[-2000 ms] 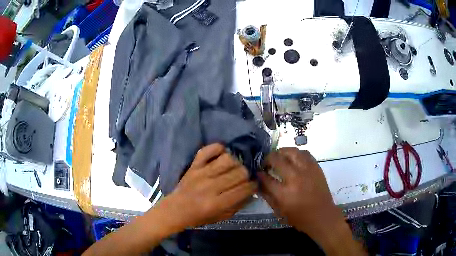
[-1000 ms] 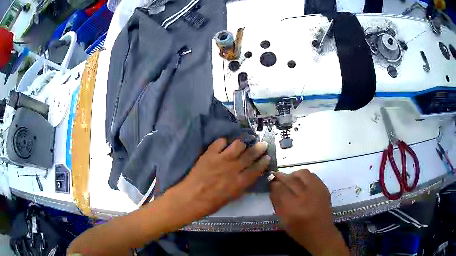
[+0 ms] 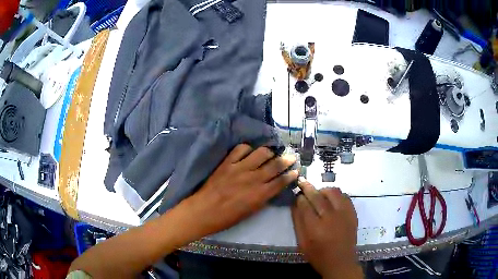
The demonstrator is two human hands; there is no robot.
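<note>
A dark grey garment (image 3: 180,103) with white stripes is spread over the left and middle of the white table. My left hand (image 3: 240,182) lies on its lower right part, fingers pressing the cloth beside the needle area. My right hand (image 3: 325,218) pinches the cloth edge at its thumb and index finger, close to my left fingertips. A small white bit shows at the pinch. The sewing machine (image 3: 371,103) stands to the right, and its needle area (image 3: 307,155) is just above my fingertips. The cloth edge under the presser foot is partly hidden by my left fingers.
Red-handled scissors (image 3: 427,215) lie on the table at the right. A black thread spool (image 3: 429,36) stands behind the machine. A grey device (image 3: 21,120) is at the far left, beside orange-brown tape (image 3: 82,125). Crates with dark striped pieces sit below the table edge.
My hands have come together from bunched cloth to a flatter edge beside the needle; the left hand now lies flat on it. The view has shifted, with the machine lower and further right.
</note>
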